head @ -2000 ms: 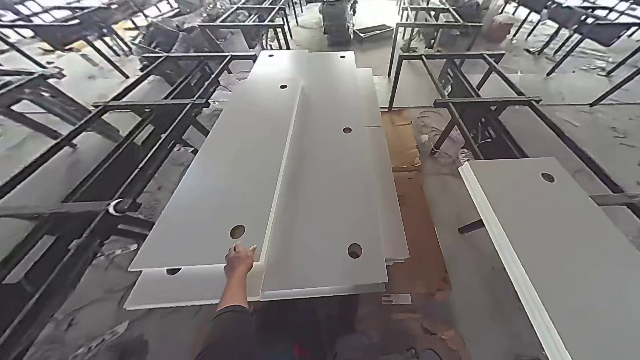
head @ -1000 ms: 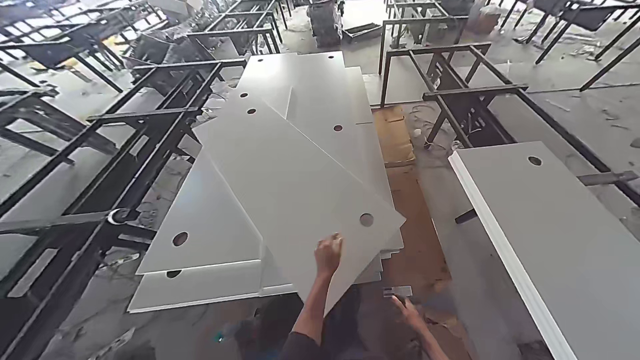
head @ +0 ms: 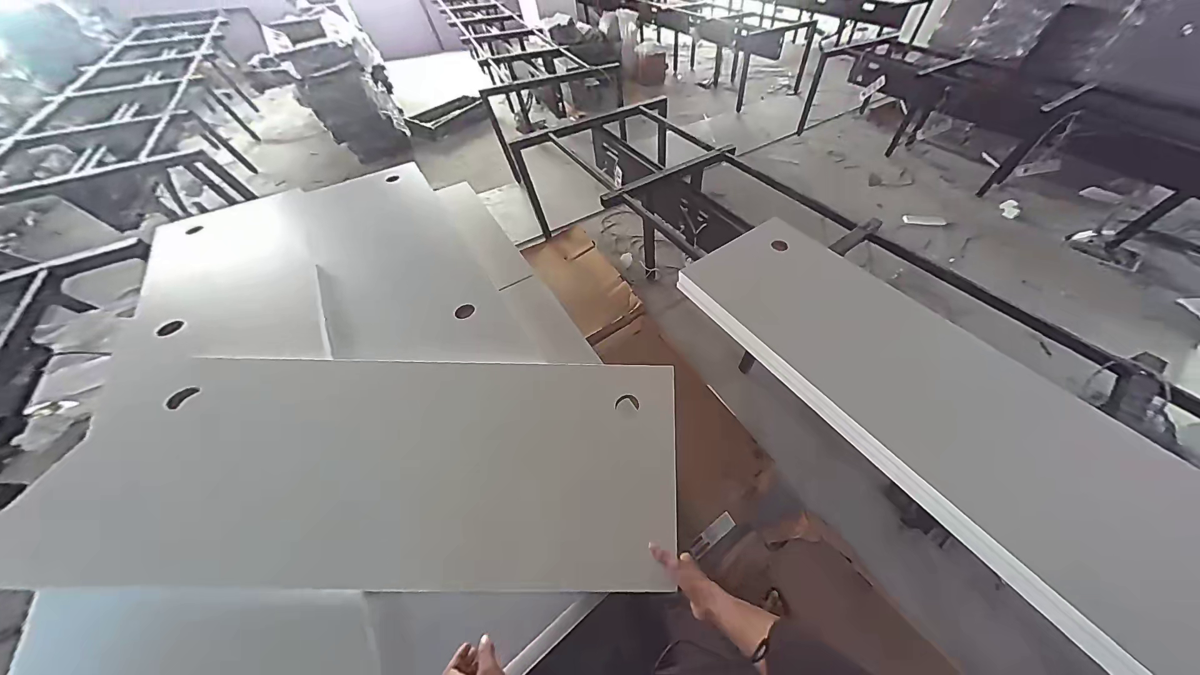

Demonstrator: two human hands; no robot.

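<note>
A pale grey rectangular panel point(head: 422, 478) with a round hole near each of two corners lies crosswise over a stack of similar panels point(head: 375, 253). At its lower right corner, my right hand point(head: 689, 581) has its fingers on the short edge, the thumb side hidden. My left hand point(head: 475, 656) is at the bottom of the view, fingers curled, below the panel's long front edge and beside the lower panels. The frame cuts off most of it, and whether it touches anything does not show.
To the right, a second stack of panels point(head: 937, 375) rests on a black metal frame point(head: 797, 202). Brown cardboard point(head: 694, 441) covers the floor between the stacks. More black frames point(head: 103, 103) stand at the left and behind. Scraps litter the floor.
The top panel has turned from lengthwise to crosswise over the stack. My right hand has come to its corner; my left hand has left its top face. The view has swung right.
</note>
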